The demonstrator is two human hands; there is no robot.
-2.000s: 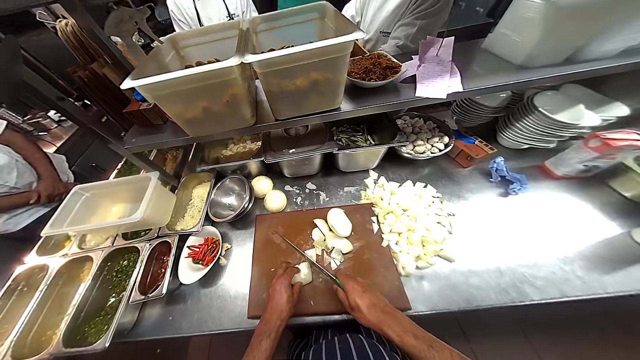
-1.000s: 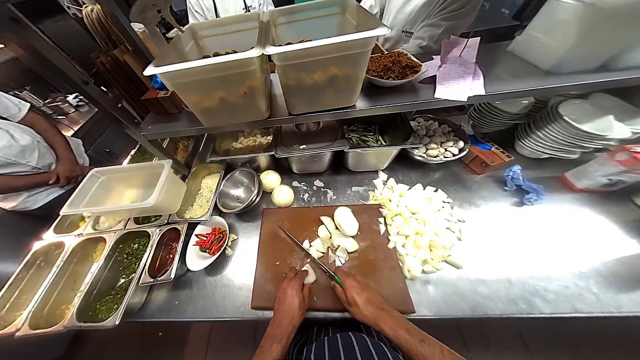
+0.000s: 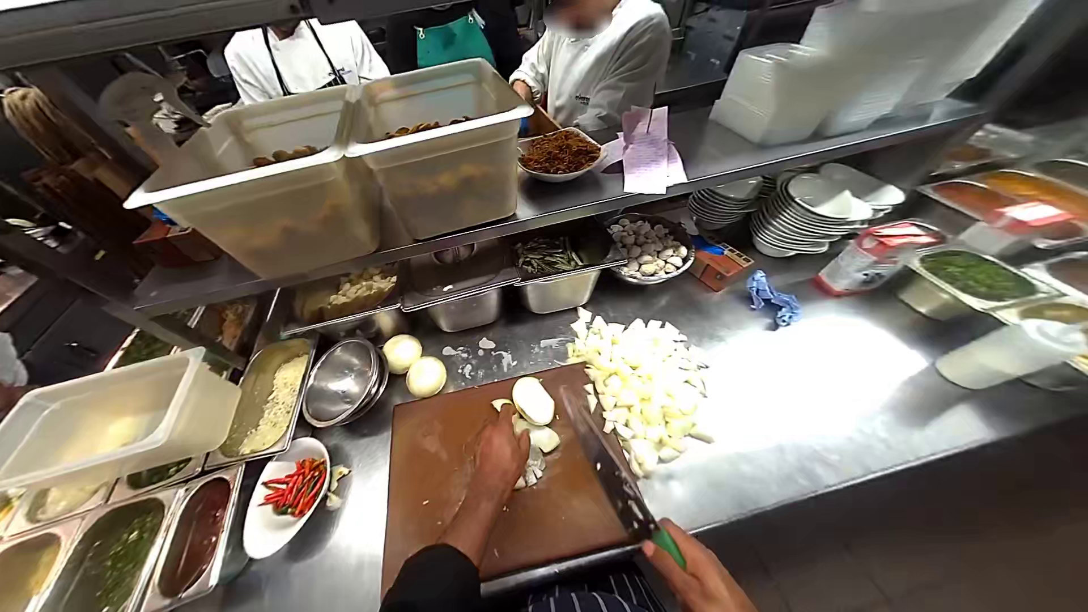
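Observation:
A brown cutting board [image 3: 442, 476] lies on the steel counter. My right hand [image 3: 697, 565] grips the green handle of a large kitchen knife [image 3: 625, 489], its blade angled across the board's right side. On the board, my left hand [image 3: 500, 450] touches cut onion pieces [image 3: 534, 463]; whether its fingers hold any is hidden. A peeled onion half [image 3: 533, 401] lies just beyond its fingertips. A heap of chopped onion [image 3: 650, 382] spreads along the board's right edge. Two whole peeled onions [image 3: 426, 376] sit behind the board's far left corner.
Steel bowls [image 3: 342, 382], a white dish of red chillies [image 3: 265, 531] and food pans [image 3: 197, 535] stand left. Above the counter, a shelf [image 3: 578, 202] carries plastic tubs [image 3: 450, 183]. Stacked plates [image 3: 795, 225], a blue cloth [image 3: 773, 299] and more food pans are right. Two co-workers stand behind the shelf.
My right hand has moved right with the knife, away from the onion pieces. My left hand has moved forward on the board. The view has shifted, showing more food pans at right.

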